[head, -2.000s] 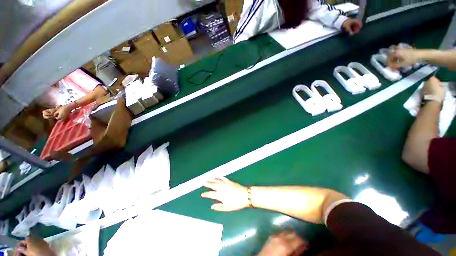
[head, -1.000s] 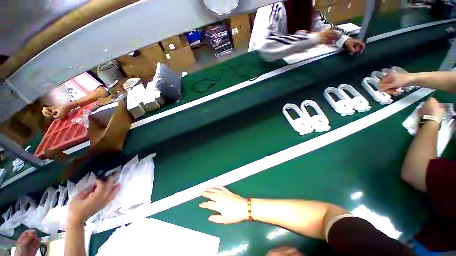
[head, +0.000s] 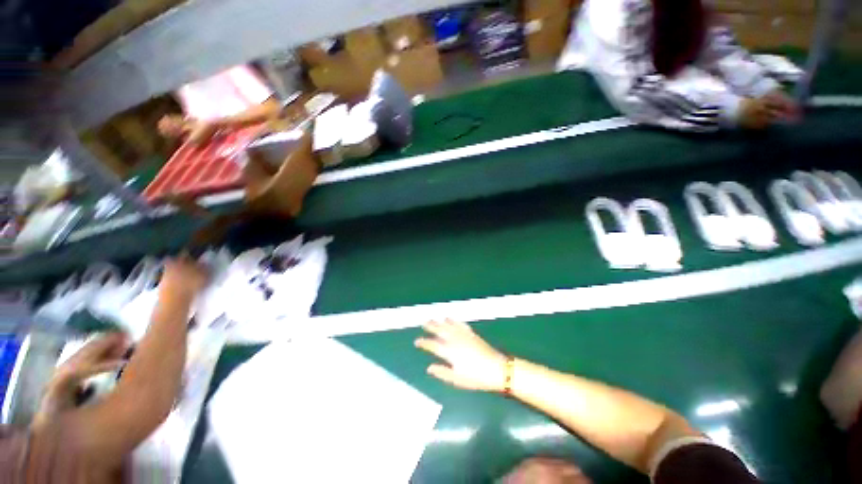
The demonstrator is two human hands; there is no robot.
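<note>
My right hand [head: 466, 357] rests palm down on the green worktop beside the white edge strip [head: 529, 304], fingers spread and empty. My left hand [head: 543, 471] is cut off by the bottom edge and blurred; its fingers and anything in it are hidden. A stack of white protective sheets [head: 321, 411] lies left of my right hand, not touched by it. Bare white loop-shaped units stand in pairs on the belt, the nearest pair [head: 633, 236] at the right centre. Wrapped white units [head: 279, 284] lie in a row on the belt at the left.
A neighbour's arms [head: 156, 350] reach in from the left, one over the wrapped units. Another person's arm [head: 846, 383] is cut off at the right edge. Across the belt are a red tray [head: 203, 165], an open carton [head: 288, 184], small white boxes [head: 345, 132] and two people.
The view has swung left, so most things sit further right. The left neighbour's arms reach further in; dark small things now show on the wrapped units. My right hand keeps its spread pose.
</note>
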